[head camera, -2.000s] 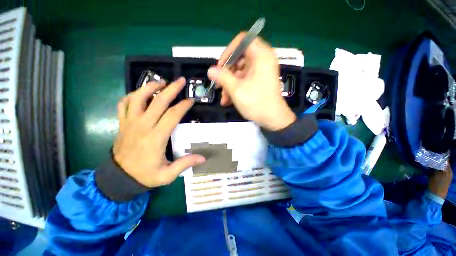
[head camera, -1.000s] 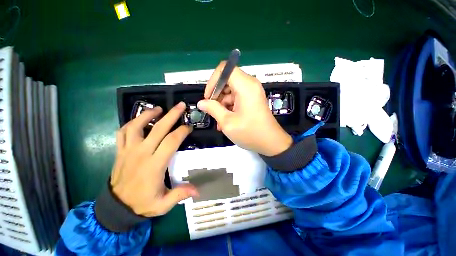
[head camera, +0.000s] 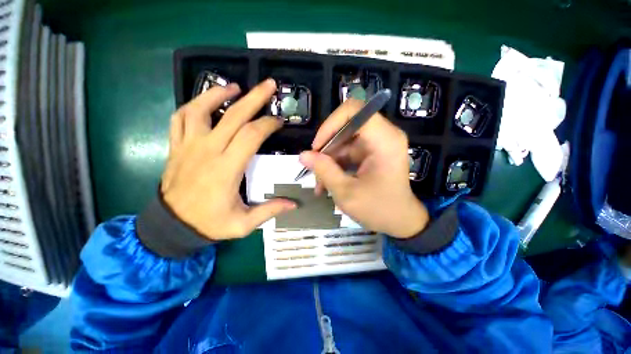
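Note:
My right hand (head camera: 370, 169) holds grey metal tweezers (head camera: 356, 124) like a pen, their tip over the white part of the adhesive sheet (head camera: 308, 207), just above its stepped grey-brown patch. My left hand (head camera: 221, 162) is spread, its thumb on the patch's left side and its fingertips at the upper left pockets of the black foam tray (head camera: 253, 83). A black watch housing (head camera: 292, 104) lies beside my left fingertips. Another housing (head camera: 418, 99) and several more sit in other pockets. My left fingers partly hide the leftmost one.
A slotted white plate (head camera: 322, 250) lies below the sheet, another white plate (head camera: 349, 47) behind the foam tray. Stacked slotted trays (head camera: 52, 159) stand at left. At right are crumpled white wipes (head camera: 529, 104), a white syringe (head camera: 540, 213) and a blue round tray (head camera: 593, 138). A blue sleeve shows at lower right.
My right hand and the tweezers have moved from the second housing down to the adhesive sheet, uncovering more of the foam tray. My left hand stays in place on the sheet and tray.

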